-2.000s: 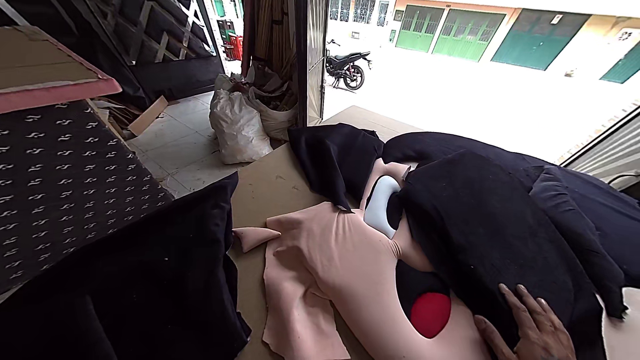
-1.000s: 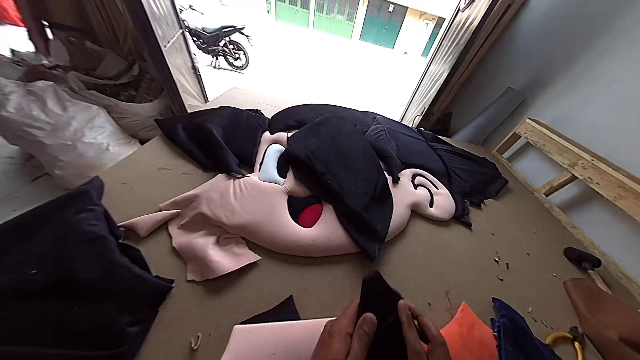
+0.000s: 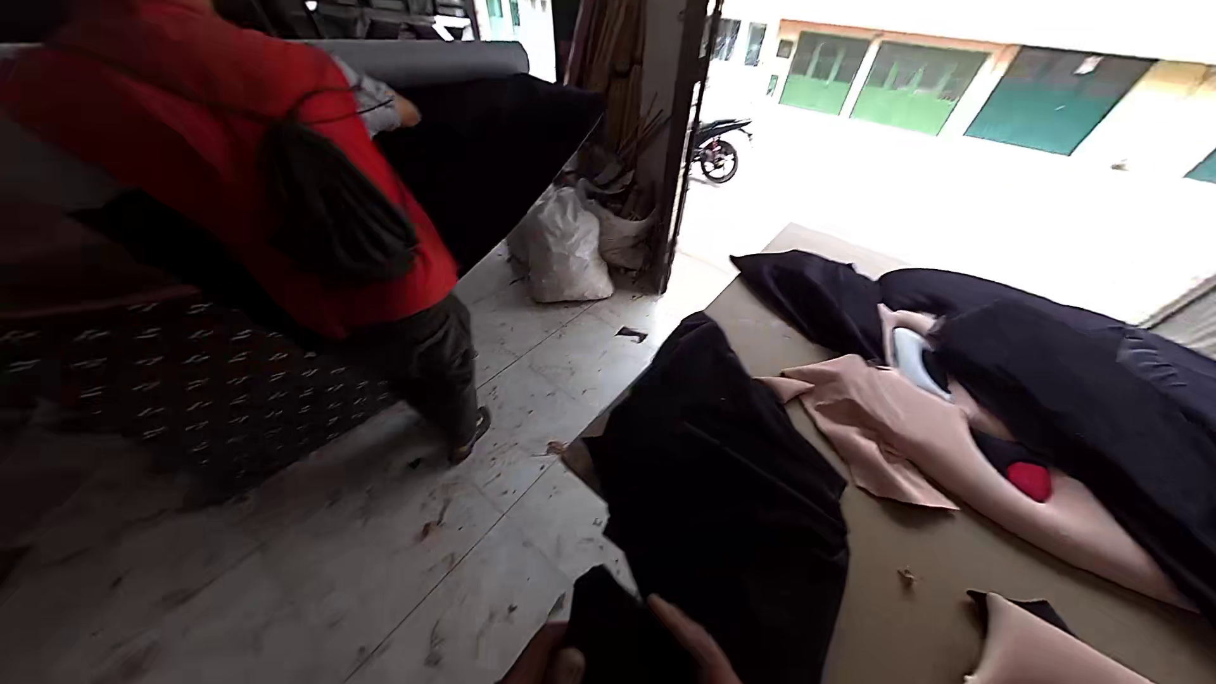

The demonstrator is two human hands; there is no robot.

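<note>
At the bottom of the head view, my left hand [image 3: 543,657] and my right hand [image 3: 692,638] hold a small piece of black fabric [image 3: 613,622] between them. Just beyond lies a large black cloth [image 3: 722,465], draped over the near edge of the table [image 3: 912,541]. Further right rests a padded fabric figure in pink [image 3: 931,437], with a light blue patch [image 3: 917,361] and a red patch [image 3: 1029,481], partly covered by dark fabric [image 3: 1073,380]. A pink fabric piece [image 3: 1035,646] is at the lower right.
A person in a red top [image 3: 351,190] stands at the left, one hand on black cloth [image 3: 484,142] over another work surface. White sacks [image 3: 567,247] stand by the doorway. Scraps lie on the tiled floor [image 3: 427,551]. A motorcycle [image 3: 719,152] is outside.
The view has swung left, bringing the person in red into sight. My right hand, which rested on the dark fabric two seconds ago, now holds the small black piece with my left.
</note>
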